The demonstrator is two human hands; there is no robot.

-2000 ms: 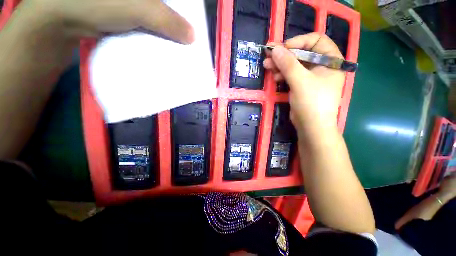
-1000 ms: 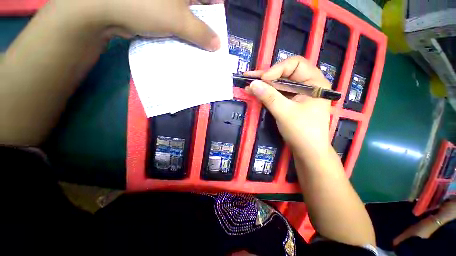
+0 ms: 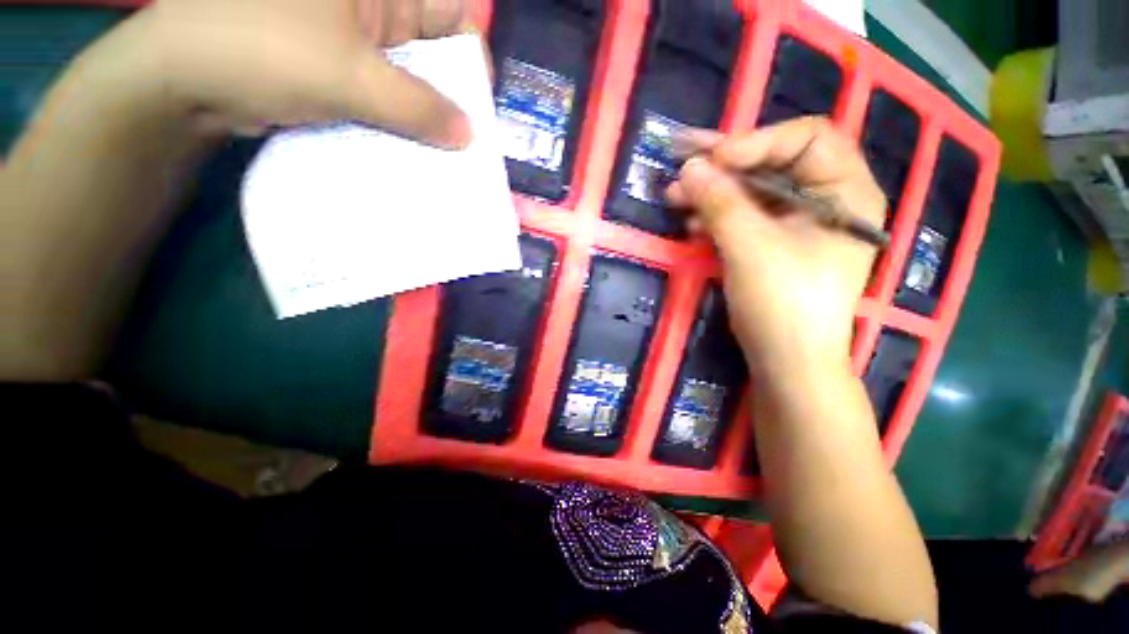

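Note:
My left hand [image 3: 334, 81] holds a white label sheet [image 3: 372, 217] between thumb and fingers, over the left end of the red-orange tray [image 3: 573, 223]. My right hand [image 3: 792, 223] holds slim dark tweezers [image 3: 817, 202], blurred. Their tips are over the blue and silver circuit area of a phone body [image 3: 662, 87] in the upper row. Whether a sticker is at the tips cannot be told. Other phone bodies lie in the slots, including one in the lower row [image 3: 607, 353]. My right hand and arm hide parts of several slots.
The tray lies tilted on a green bench top [image 3: 978, 421]. Grey equipment with yellow parts [image 3: 1024, 114] stands at the upper right. A neighbouring red tray [image 3: 1075, 508] and another person's hand [image 3: 1090, 573] are at the lower right edge. White paper [image 3: 839, 13] lies behind the tray.
The tray appears further right and more rotated in view. My right hand and tweezers have gone from the label sheet's edge to an upper-row phone. The sheet has shifted left from its last position.

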